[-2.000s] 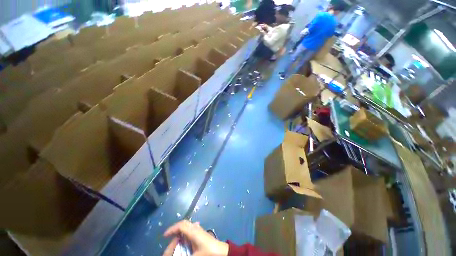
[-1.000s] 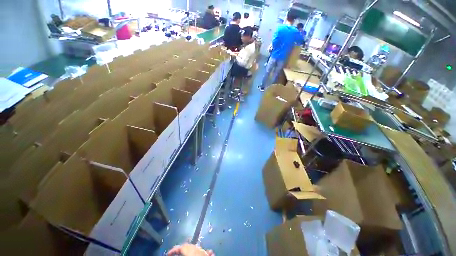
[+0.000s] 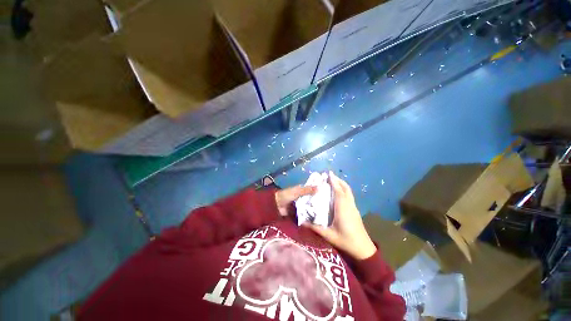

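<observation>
A small stack of white paper slips [image 3: 316, 202] is held close in front of my chest, above the aisle floor. My left hand [image 3: 289, 199] grips its left side with the fingertips. My right hand [image 3: 343, 219] holds it from the right and below, with the fingers along the edge. Open cartons [image 3: 181, 63], brown inside and white outside, stand packed in rows at the upper left. The print on the slips is too blurred to read.
The green table edge [image 3: 169, 160] runs under the cartons. The blue floor [image 3: 388, 150] has scattered white bits and a dark line. Open brown boxes [image 3: 438, 191] stand at the right. Clear plastic tubs [image 3: 446, 294] lie at the lower right.
The view has turned down to my body. Both hands now show together on the white slips; earlier only one hand showed at the bottom edge. The people and far benches have left view.
</observation>
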